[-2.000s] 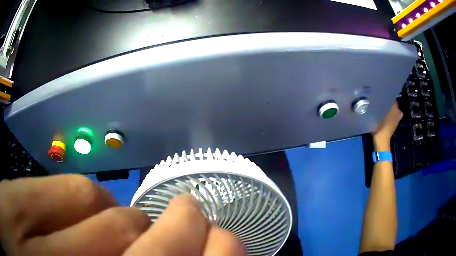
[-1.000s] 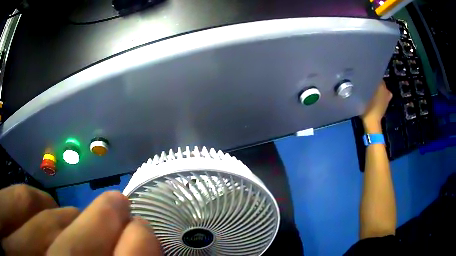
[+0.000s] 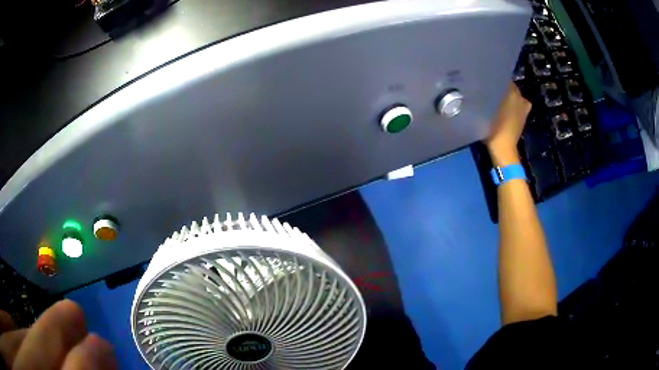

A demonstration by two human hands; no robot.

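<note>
My right hand (image 3: pixel 510 121) is at the right end of the grey button panel (image 3: pixel 289 123), beside the black right-hand tray (image 3: pixel 553 155). Its fingers are bent and partly hidden at the panel's edge, so I cannot tell if it holds anything. A blue band is on the wrist. The tray's pockets hold several small square modules (image 3: pixel 562 126). My left hand (image 3: pixel 54 343) is at the bottom left corner, large, blurred and cut off by the picture's edge. Its fingers are curled, and what they hold, if anything, does not show.
A white desk fan (image 3: pixel 249 303) stands at the bottom, left of centre. On the panel are a red emergency stop (image 3: pixel 47 261), a lit white-green button (image 3: pixel 72 246), an orange button (image 3: pixel 105 228), a green button (image 3: pixel 396 119) and a white button (image 3: pixel 450 103). The black fixture (image 3: pixel 115 14) is at the top left.
The view has swung, so panel, fan and tray appear shifted left. My left hand has moved down and left, away from in front of the fan. My right hand stays beside the tray.
</note>
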